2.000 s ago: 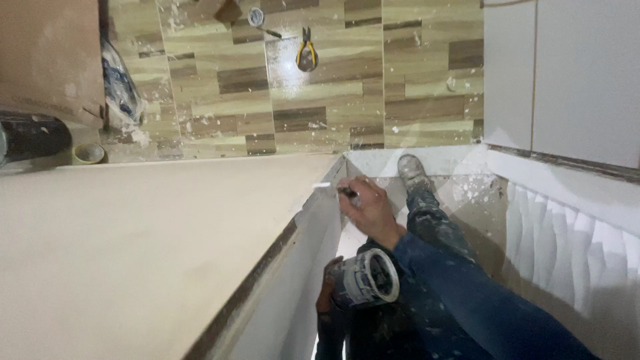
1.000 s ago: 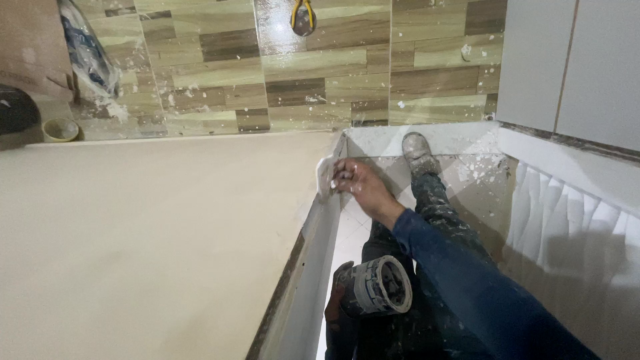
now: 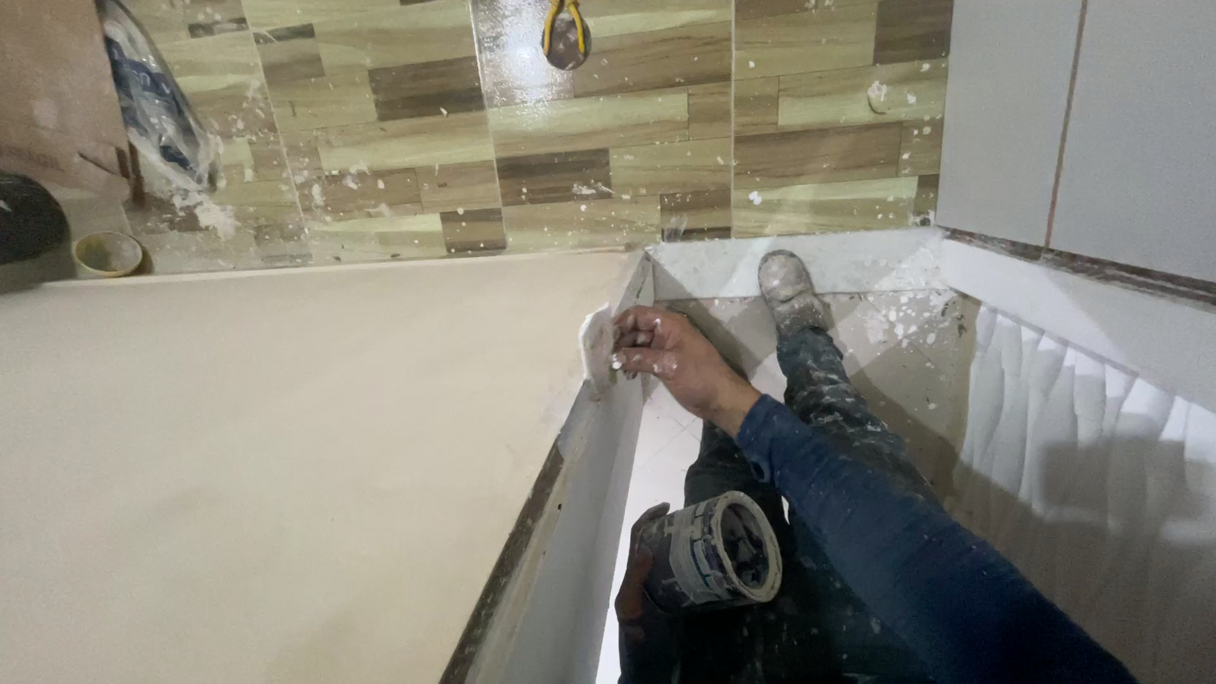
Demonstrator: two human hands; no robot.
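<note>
My right hand (image 3: 679,361), in a blue sleeve and specked with white, has its fingers closed on a small thin piece with a whitish face, seemingly a putty spreader (image 3: 597,347). That face lies against the upper corner edge of a cream wall panel (image 3: 313,427). Lower down, my left hand (image 3: 635,579) grips the base and side of a smeared paint can (image 3: 708,551). The can is tilted with its open mouth to the right, and greyish material shows inside. Much of the left hand is in shadow.
Pliers with yellow handles (image 3: 566,36) lie on the wood-pattern tiles (image 3: 608,133). A tape roll (image 3: 108,255) and a clear plastic bag (image 3: 157,104) are at the left. A paint-marked shoe (image 3: 790,285) rests by the white sill (image 3: 703,252). White rippled material (image 3: 1054,408) is at the right.
The whitish face at my right fingertips was a thin strip two seconds ago and now shows broad against the corner edge. My left hand still holds the can. The view has shifted.
</note>
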